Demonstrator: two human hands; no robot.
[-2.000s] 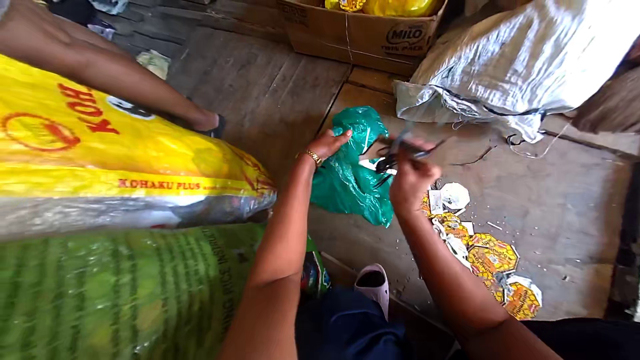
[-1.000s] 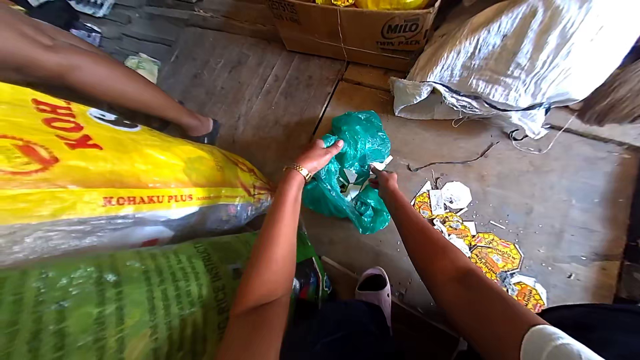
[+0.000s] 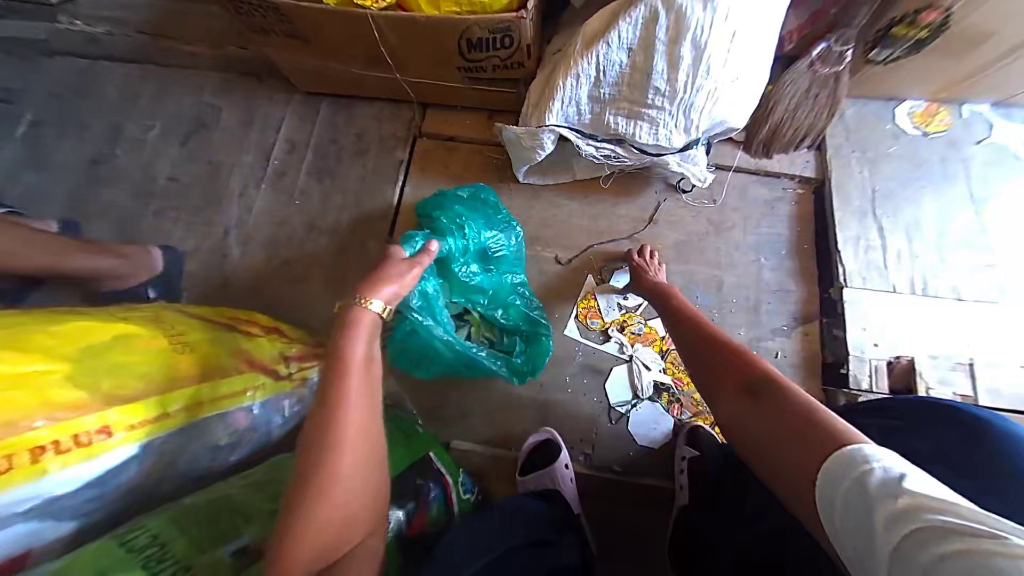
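My left hand [image 3: 400,272] pinches the rim of a green plastic bag [image 3: 480,240] that lies open on the wooden floor; scraps show inside its mouth. To the right, my right hand [image 3: 646,270] reaches down to the top of a pile of cut paper pieces [image 3: 652,422], some white, some printed yellow and red. Its fingers touch or hover by a white piece [image 3: 621,278]; whether they grip anything cannot be told. A knotted white plastic strip [image 3: 642,364] lies on the pile.
A cardboard carton [image 3: 400,48] and a white woven sack [image 3: 640,80] stand beyond, with a broom [image 3: 804,100] at right. Large yellow [image 3: 144,360] and green [image 3: 200,520] sacks fill the lower left. A dark twig [image 3: 612,240] lies on the floor. Another person's foot [image 3: 136,268] is at left.
My right hand has moved from the green bag's mouth to the paper pile on the right. The dark tool it held two seconds ago is not in it one second ago. The view has shifted right.
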